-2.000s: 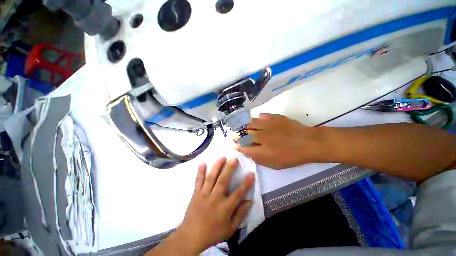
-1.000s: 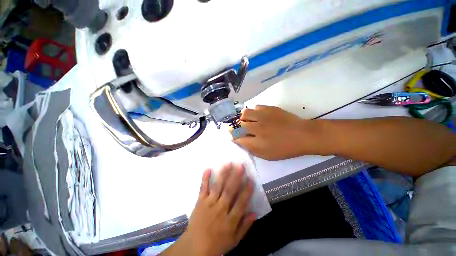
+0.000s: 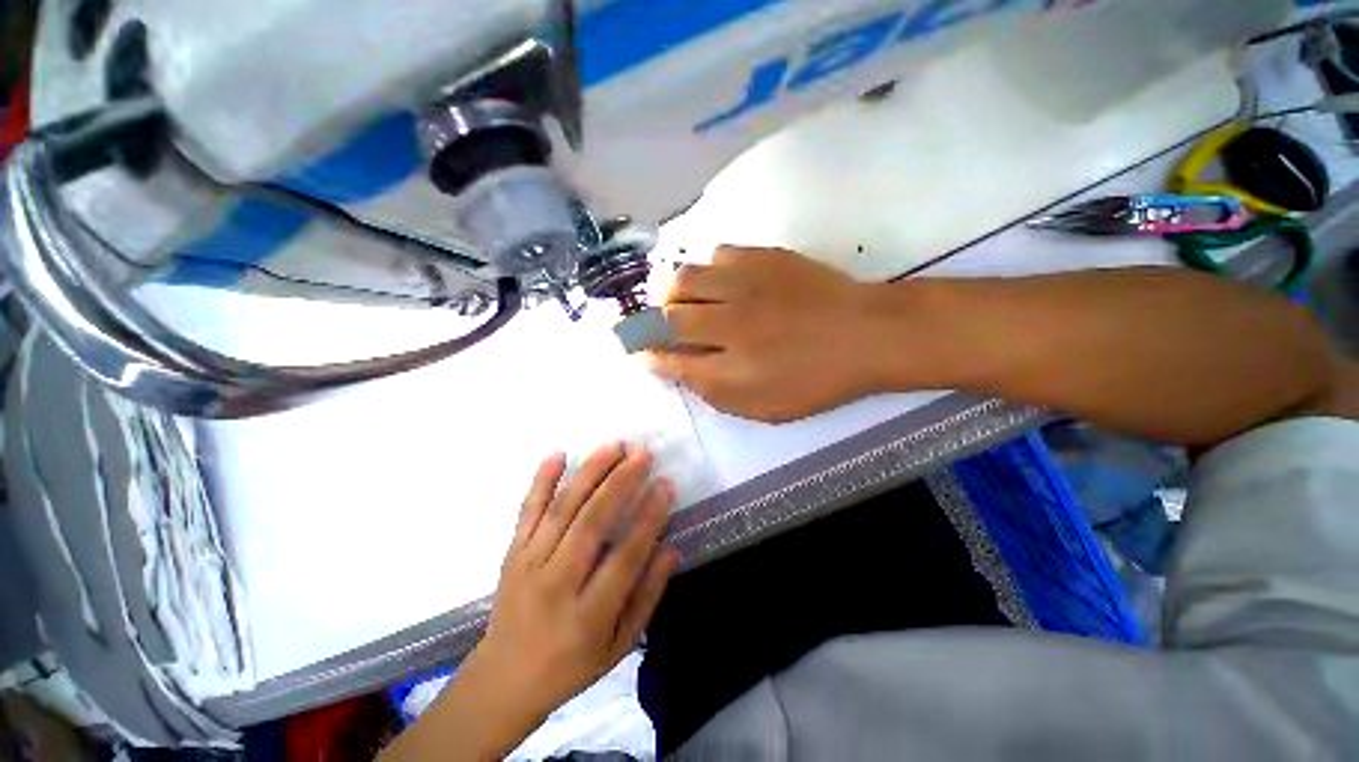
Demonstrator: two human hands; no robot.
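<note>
A white fabric piece (image 3: 683, 447) lies on the white table, from the needle area toward the front edge. My left hand (image 3: 584, 558) lies flat on its lower part, fingers spread, near the table's edge. My right hand (image 3: 768, 331) is beside the presser foot area, fingers bent and close to the needle, with a grey band (image 3: 644, 329) on one finger. The fabric under the right fingers is washed out by the lamp, so I cannot tell if they grip it. The sewing machine (image 3: 894, 90) stands above, with a shiny curved metal guard (image 3: 224, 390) at the left.
A stack of grey and white cut pieces (image 3: 164, 536) lies at the table's left. Thread snips (image 3: 1140, 215) and scissors with yellow and green handles (image 3: 1294, 235) lie at the right. A blue bin (image 3: 1051, 521) is below the table edge; another at the lap holds white cloth (image 3: 596, 718).
The view has moved closer to the machine. My left hand is still on the fabric, nearer the needle, and less fabric shows beyond it. My right hand stays beside the needle.
</note>
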